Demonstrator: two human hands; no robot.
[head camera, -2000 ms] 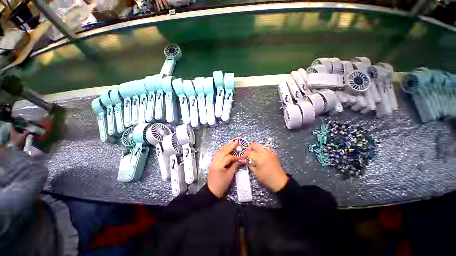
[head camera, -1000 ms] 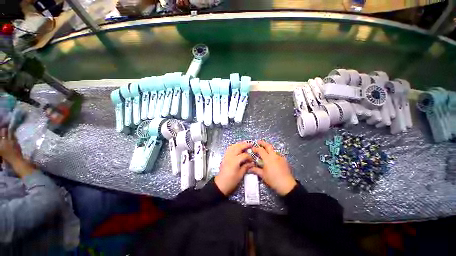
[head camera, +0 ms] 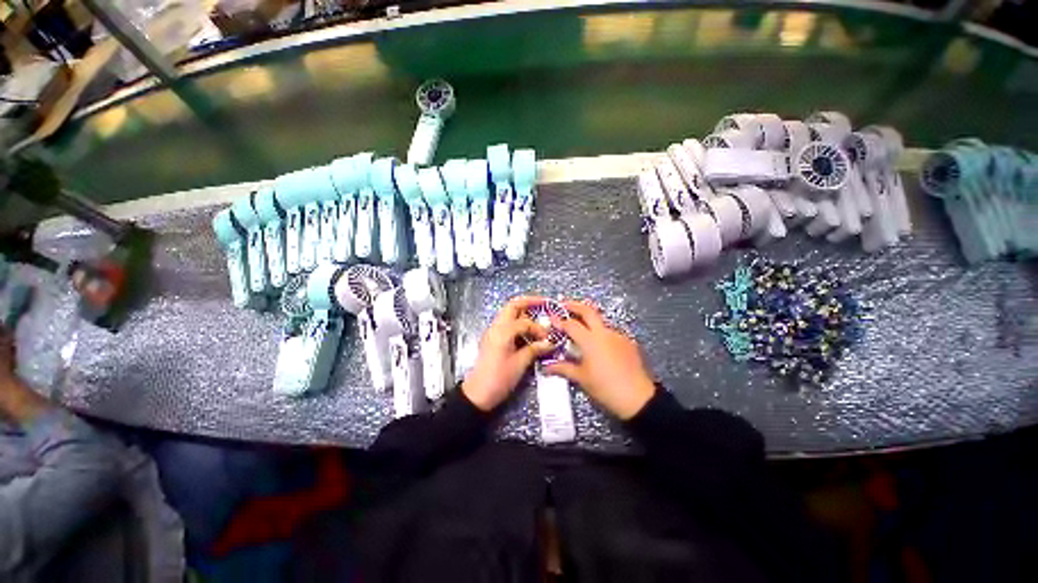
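Observation:
A white handheld fan (head camera: pixel 554 412) lies on the silvery bench cover in front of me, its handle pointing towards me. My left hand (head camera: pixel 502 355) holds the left side of its round head, fingers bent over the grille. My right hand (head camera: pixel 607 362) holds the right side, with fingertips near the grille centre. The fingers hide part of the head, and I cannot tell whether a small part is between them. A loose pile of tiny dark and shiny pieces (head camera: pixel 806 323) lies to the right, with small mint parts (head camera: pixel 739 310) at its left edge.
Mint fans (head camera: pixel 364 211) stand in a row at the back left; white and mint fans (head camera: pixel 401 342) lie before them. White fans (head camera: pixel 728 228) are piled back right, more mint ones (head camera: pixel 990 203) far right. One fan (head camera: pixel 427 134) lies on the green belt (head camera: pixel 615 97). A person's arm (head camera: pixel 46 438) is at left.
Both hands stay at the fan head, with fingers slightly shifted over the grille. The camera view has shifted. The neighbour's hand at left has moved mostly out of view.

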